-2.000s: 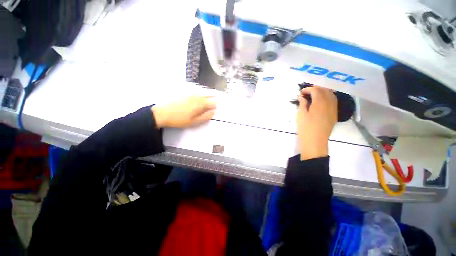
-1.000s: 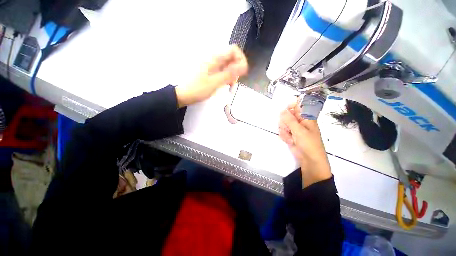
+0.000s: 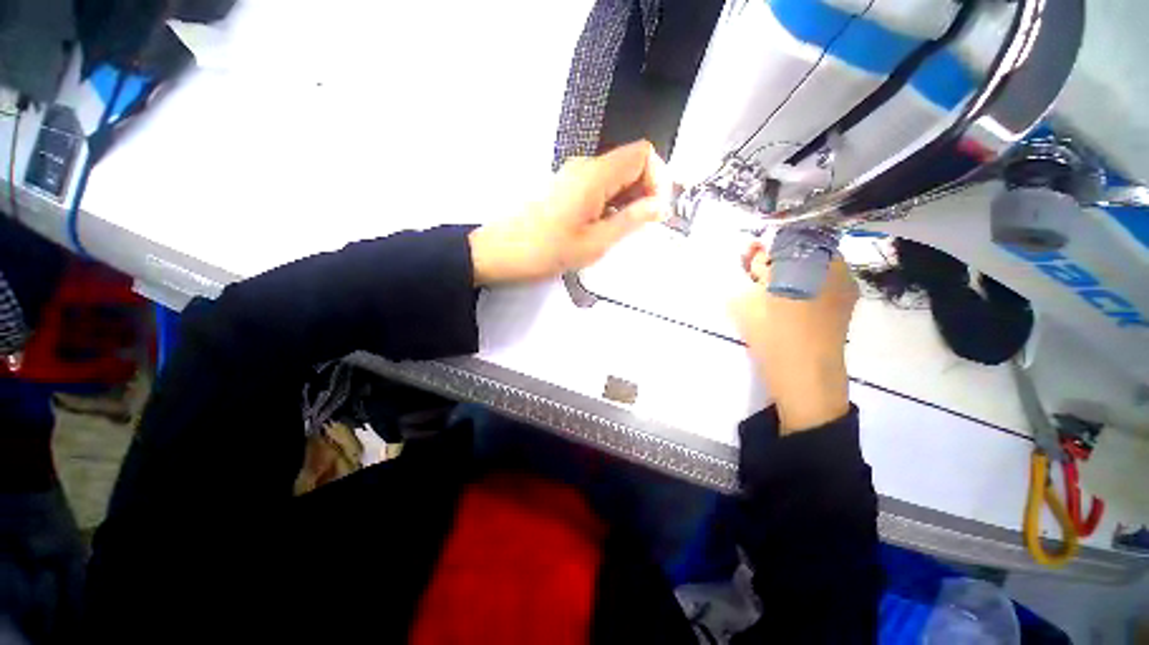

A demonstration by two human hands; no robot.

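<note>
The white sewing machine head point(image 3: 718, 114) with a blue stripe leans in from the upper right. My left hand point(image 3: 573, 221) is left of the needle area point(image 3: 743, 189), thumb and fingertips close together beside the presser foot; whether they pinch a thread is too small to tell. My right hand point(image 3: 800, 334) is just right of the needle area, fingers bent, partly hidden by a grey round knob point(image 3: 803, 261); what it holds, if anything, cannot be seen. A grey-black checked fabric piece point(image 3: 588, 95) with a plain black side lies behind my left hand, left of the head.
A fuzzy black clump point(image 3: 980, 309) lies on the machine bed at right. Snips with orange-yellow point(image 3: 1048, 510) and red handles lie right of it. Dark cut pieces point(image 3: 120, 32) are at the far left, near a blue cable point(image 3: 78, 208). A measuring scale point(image 3: 542, 422) runs along the table edge.
The view has turned and moved closer to the needle. My right hand has left the black clump and come to the needle's right side. My left hand has moved in to the needle.
</note>
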